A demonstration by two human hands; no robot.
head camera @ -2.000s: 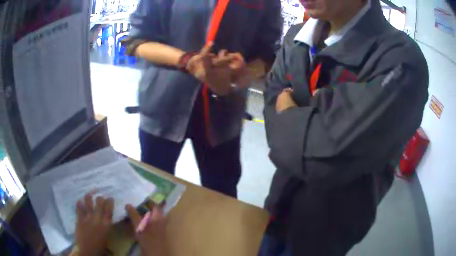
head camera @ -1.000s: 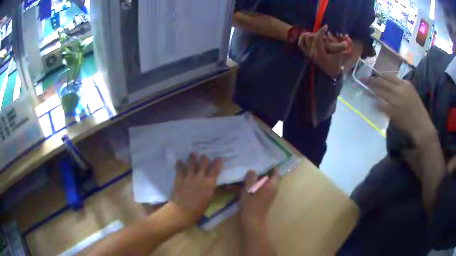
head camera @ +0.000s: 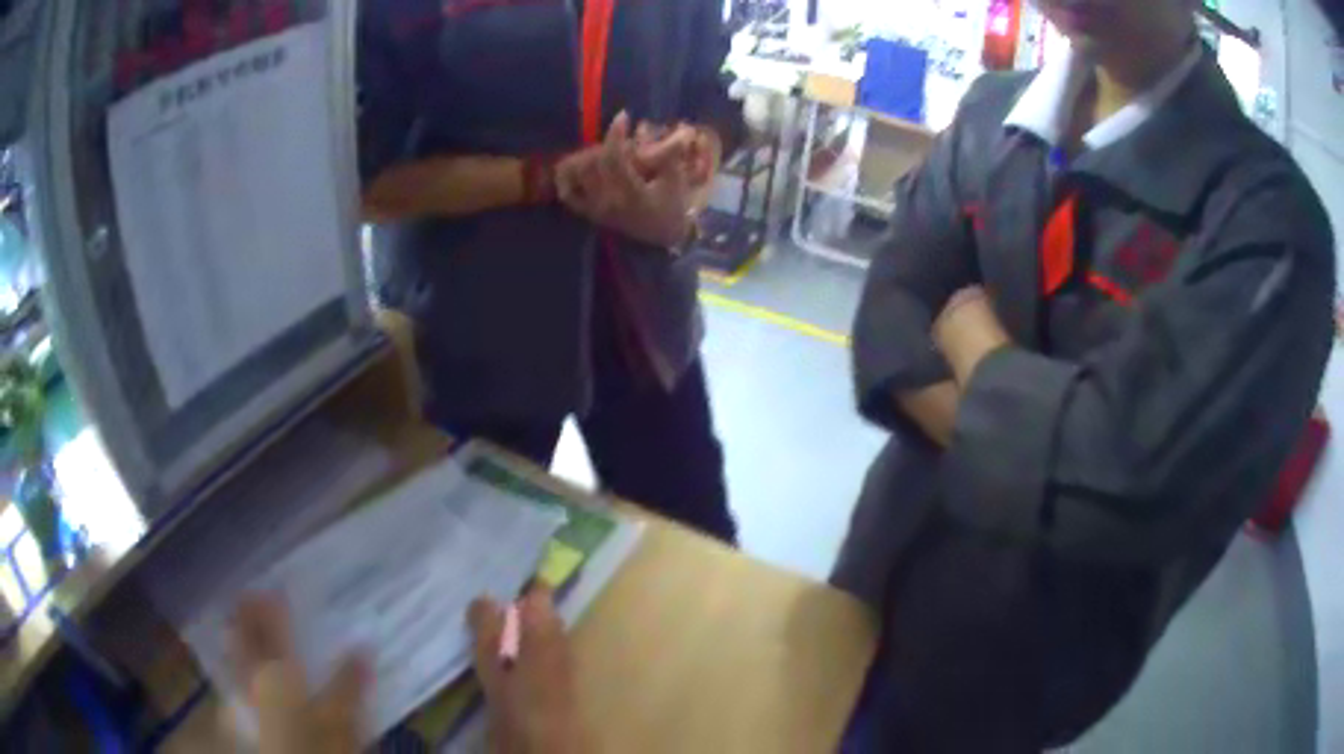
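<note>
White printed forms (head camera: 428, 567) lie at a slant on the desk, over a green desk sheet (head camera: 604, 533) whose edge shows at their right. My left hand (head camera: 288, 685), blurred, is over the lower left part of the forms with its fingers apart; whether it touches them I cannot tell. My right hand (head camera: 528, 663) is at the lower right edge of the forms and holds a slim pink pen (head camera: 510, 633). A yellow piece (head camera: 559, 563) shows beside the forms.
Two people in dark work jackets (head camera: 501, 309) stand beyond the desk (head camera: 722, 619), one with hands together, one with arms crossed (head camera: 1106, 383). A grey cabinet door with a posted list (head camera: 229, 221) stands at the left. A plant (head camera: 27, 405) is at the far left edge.
The view has swung right again, so the desk sits lower left. My left hand has shifted toward the forms' lower left. The person at right has crossed their arms. The pen stays in my right hand.
</note>
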